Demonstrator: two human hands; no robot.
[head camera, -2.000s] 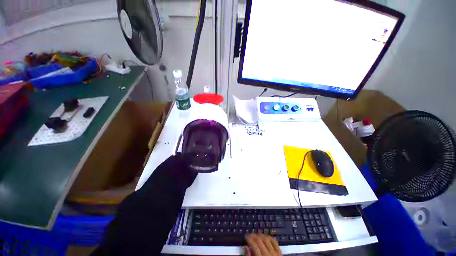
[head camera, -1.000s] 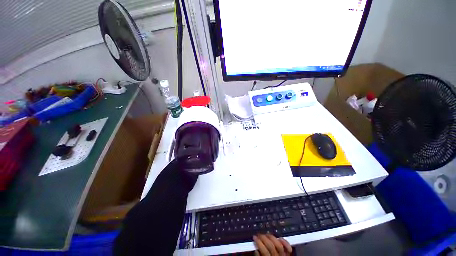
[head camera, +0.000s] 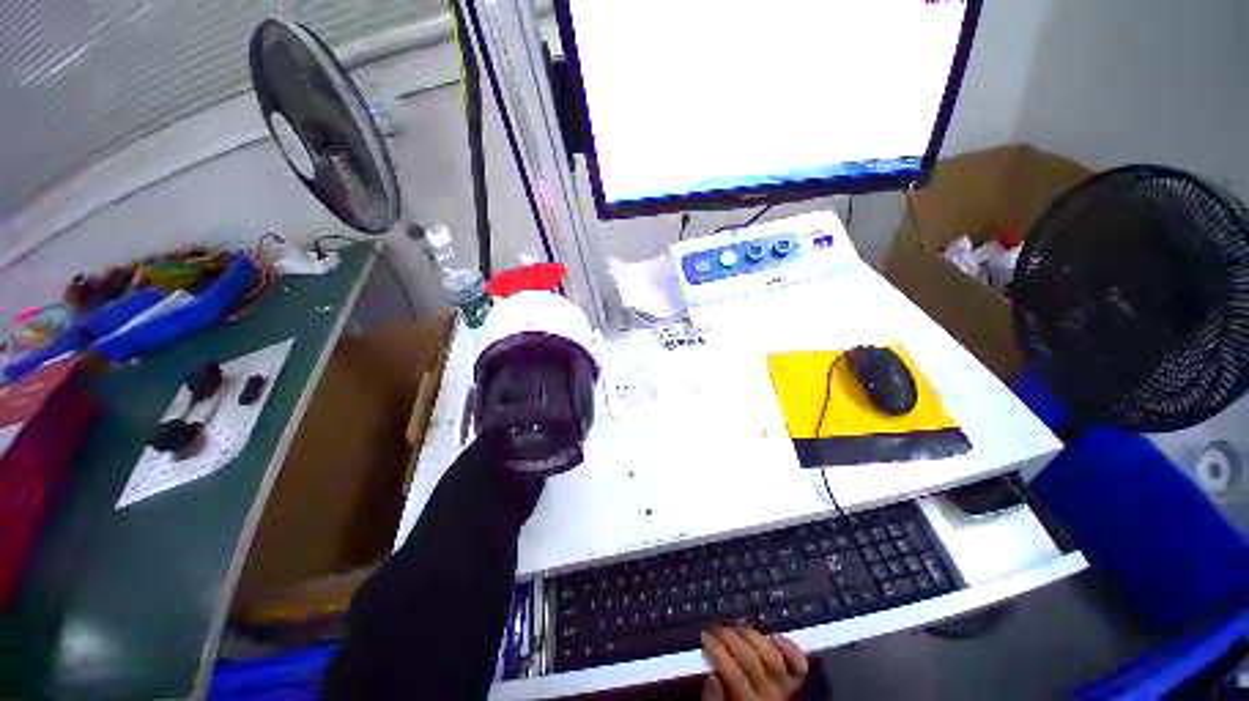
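Note:
The white and black security camera (head camera: 534, 390) stands on the white machine table (head camera: 712, 438), its dark lens end facing me and a red cap (head camera: 527, 279) behind it. My left arm, in a black sleeve, reaches to the camera's lower front; my left hand is hidden behind the sleeve and camera, so its grip cannot be seen. My right hand (head camera: 751, 660) rests with its fingers over the front edge of the keyboard tray (head camera: 1007, 575), just below the black keyboard (head camera: 753, 582).
Black mouse (head camera: 881, 379) on a yellow pad (head camera: 808, 393); control box (head camera: 760, 260) at the back under the monitor (head camera: 767, 103). Clear bottle (head camera: 467, 290) behind the camera. Black fan (head camera: 1130, 295) at right. Green bench (head camera: 151, 562) at left holds a perforated plate (head camera: 171, 473).
The view has turned and shifted, so the table and monitor sit differently in the picture. My right hand has moved from the keyboard's lower edge to the tray's front edge. The camera stays beside my left arm.

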